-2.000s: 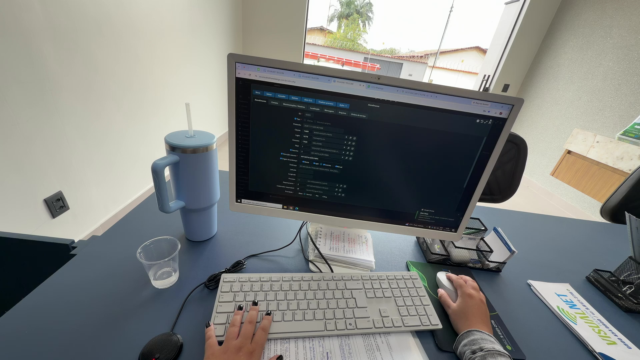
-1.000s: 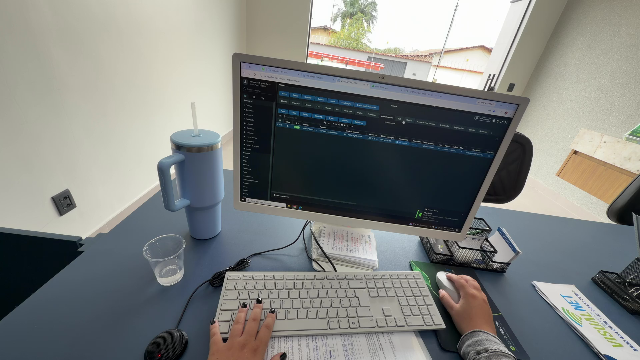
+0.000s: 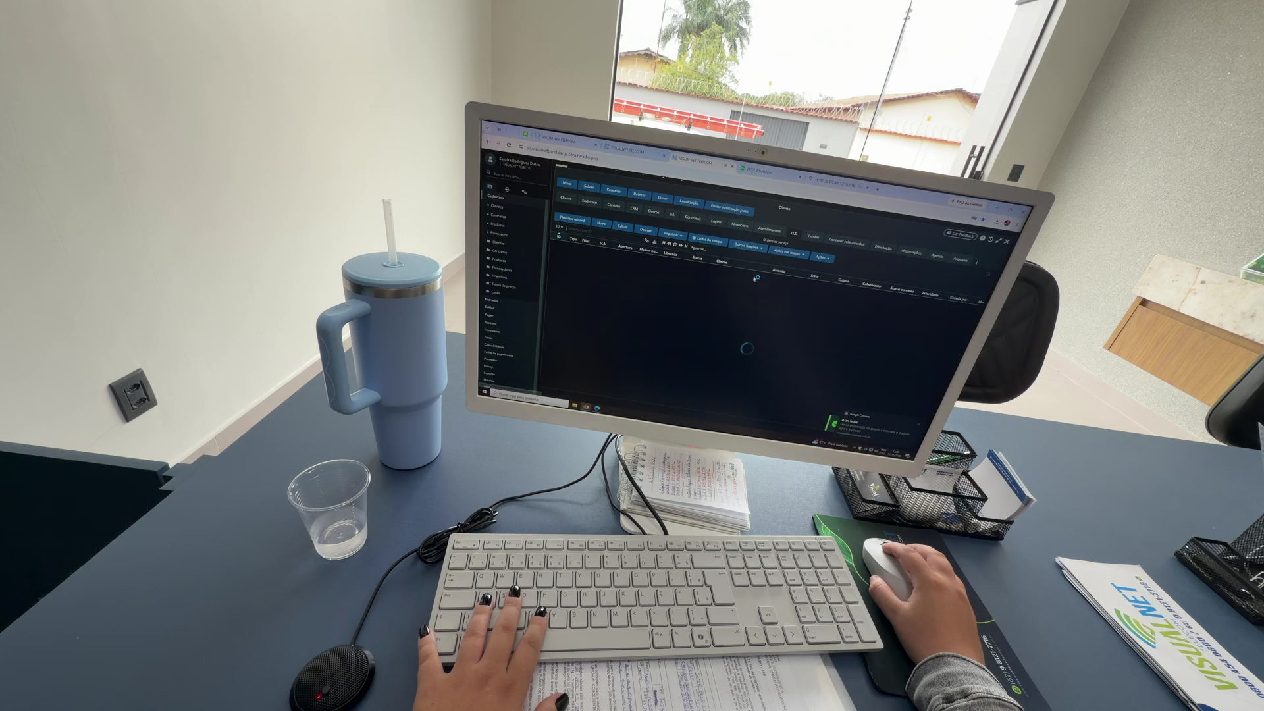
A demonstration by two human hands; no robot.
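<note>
My left hand [image 3: 484, 657] rests on the left part of a white keyboard [image 3: 652, 597], fingers spread, holding nothing. A printed sheet [image 3: 681, 683] lies partly under the keyboard, beside that hand. With my right hand [image 3: 928, 602] I hold a white computer mouse [image 3: 886, 566] on a dark mouse pad [image 3: 894, 664]. Behind the keyboard stands a white-framed monitor [image 3: 746, 296], tilted in view. Its dark screen shows rows of blue buttons, a side menu and a small ring in the middle. A spiral notepad [image 3: 691, 486] with handwriting lies below the monitor.
At the left of the blue desk [image 3: 227, 592] are a blue tumbler [image 3: 400, 365] with a straw, a clear plastic cup [image 3: 331, 513] and a round black device [image 3: 333, 678] with a cable. To the right sit a black mesh organizer [image 3: 928, 499] and printed papers [image 3: 1165, 632].
The screen has gone from a dark form, two seconds ago, to a list page; the list row seen one second ago is gone and a small ring shows. Both hands stay in about the same places.
</note>
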